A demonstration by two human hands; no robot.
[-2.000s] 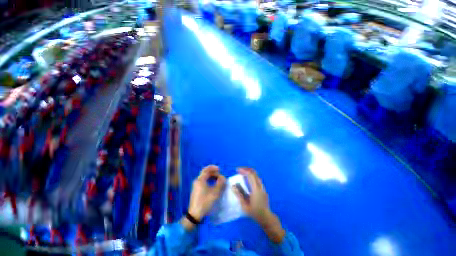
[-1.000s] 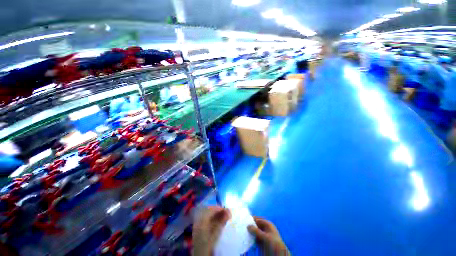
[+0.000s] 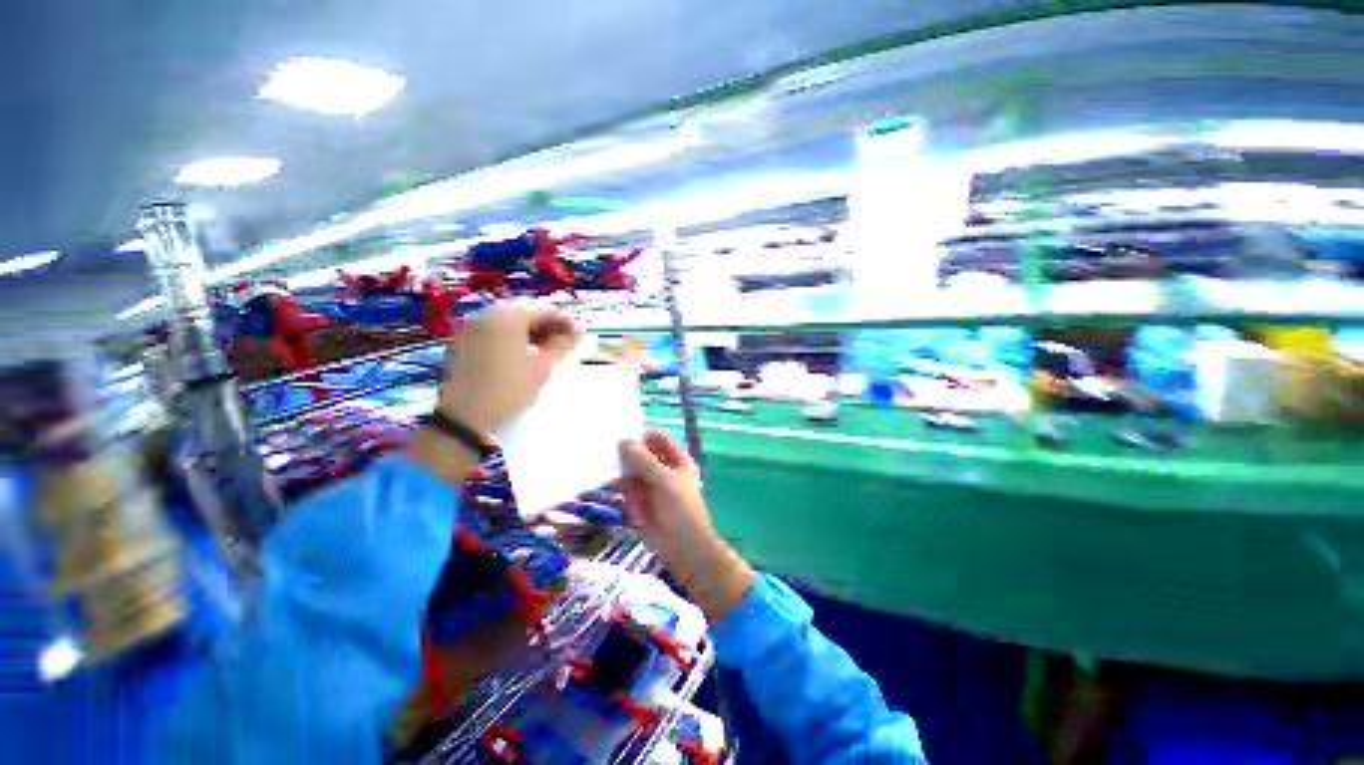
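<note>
A white paper tag (image 3: 572, 441) is held up in front of the end of the wire rack (image 3: 673, 336). My left hand (image 3: 501, 366) grips its upper left edge, with a dark band on the wrist. My right hand (image 3: 669, 486) pinches its lower right edge. The tag hides part of the rack. Whether the tag touches the rack I cannot tell. Blue-framed devices with red clamps (image 3: 546, 262) lie on the rack's top shelf, and more lie on lower shelves.
A long green bench (image 3: 1047, 523) runs to the right of the rack, with people in light blue (image 3: 1159, 366) beyond it. A chrome rack post (image 3: 210, 389) stands at left. Blurred tan objects (image 3: 112, 553) show at far left.
The view has swung from the blue floor aisle to the rack end and the green bench. Both hands have risen with the tag, from low in the picture to the rack's upper part.
</note>
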